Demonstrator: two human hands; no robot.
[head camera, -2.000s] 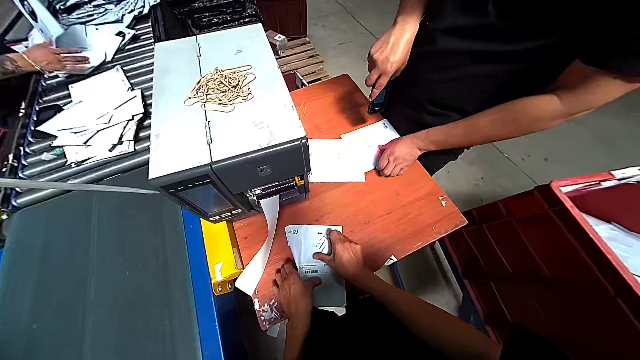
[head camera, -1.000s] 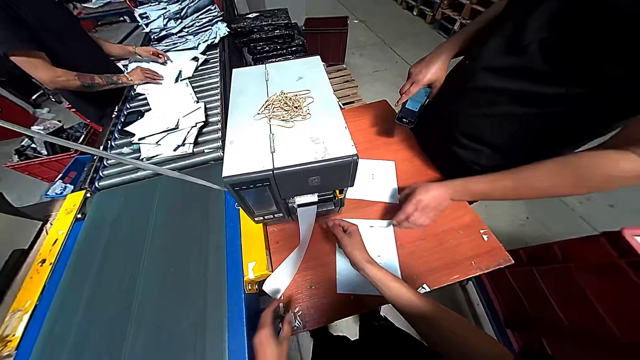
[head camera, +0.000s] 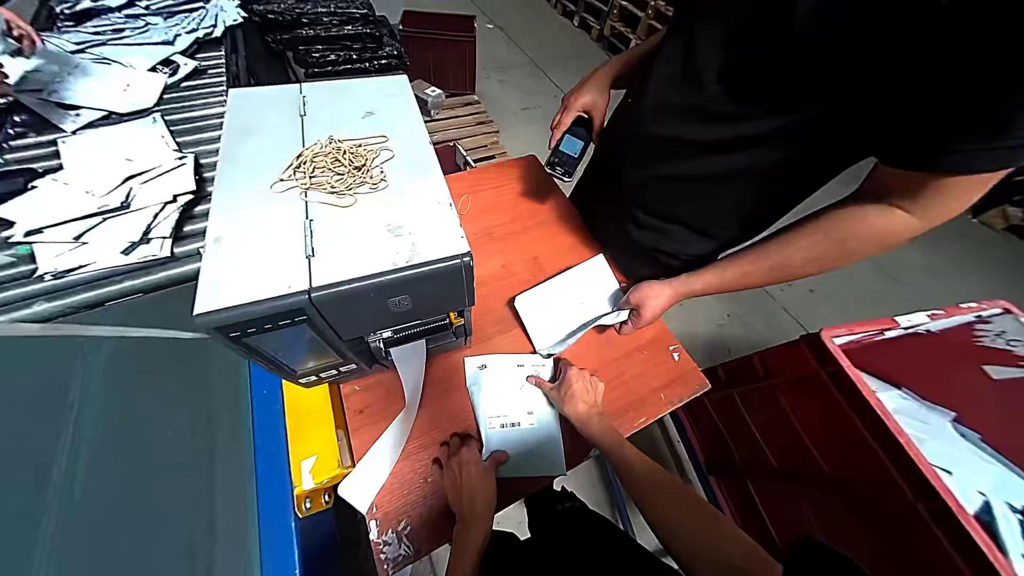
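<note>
A pale flat mailer (head camera: 524, 456) with a printed white label (head camera: 510, 400) lies on the reddish wooden table (head camera: 512, 216) before me. My left hand (head camera: 470, 480) rests at its lower left edge, thumb on the mailer. My right hand (head camera: 574, 392) presses the label's upper right part with the fingers. Just left stands a label printer (head camera: 392, 280), a blank label strip (head camera: 396, 440) curling from its slot onto the table. Across the table, a person in black holds the edge of another pale mailer (head camera: 570, 304) in one hand and a handheld scanner (head camera: 570, 150) in the other.
Rubber bands (head camera: 340, 168) lie heaped on the printer. Left are a roller conveyor (head camera: 212, 120) with piled mailers (head camera: 120, 192), a dark belt (head camera: 120, 448) and a yellow bracket (head camera: 308, 436). A red bin (head camera: 800, 448) holding mailers stands right. Another person's hand (head camera: 20, 32) shows top left.
My left hand has moved from beside the label strip to the mailer's lower edge. A printed label now shows on the mailer before me. The co-worker's hand has moved off toward the other mailer.
</note>
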